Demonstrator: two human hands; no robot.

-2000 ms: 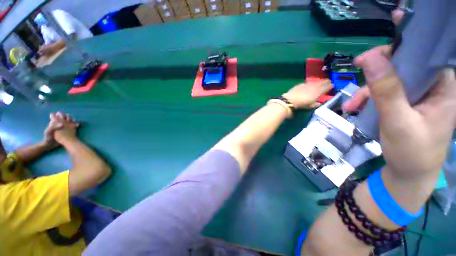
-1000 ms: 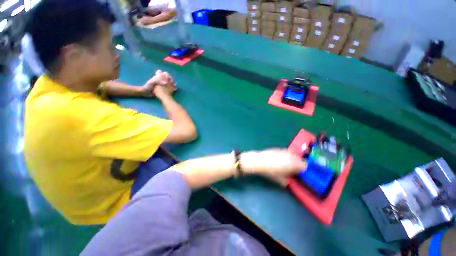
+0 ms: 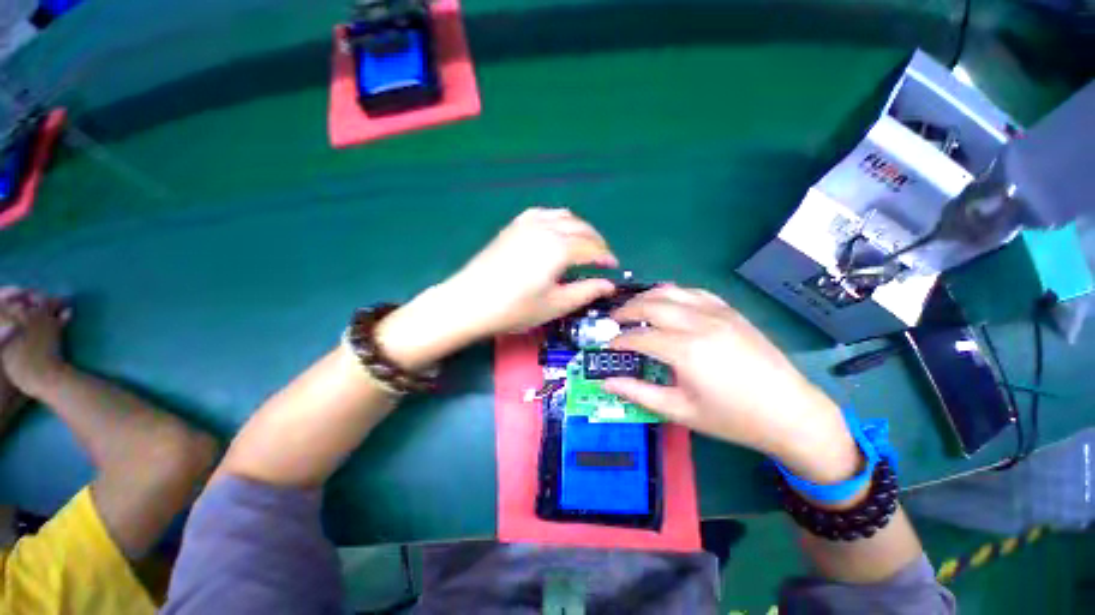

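Observation:
A black housing lies on a red foam pad right in front of me. A blue battery pack fills its near half. A green circuit board with a small digit display lies at its upper part. My left hand is at the housing's upper left end, thumb and fingers apart; its fingertips partly hide wires there. My right hand grips the board's right side, thumb below the display and fingers above it. White connectors and wires show between the hands.
The screw feeder stands at right, with a blurred grey screwdriver over it. A teal box and a dark flat device are beside it. Two more units lie on red pads at upper left. A coworker's clasped hands rest at left.
The near unit on its pad now lies upright before me instead of slanted at right. Both hands are now at its upper end; the right hand no longer holds the screwdriver. The view has turned down.

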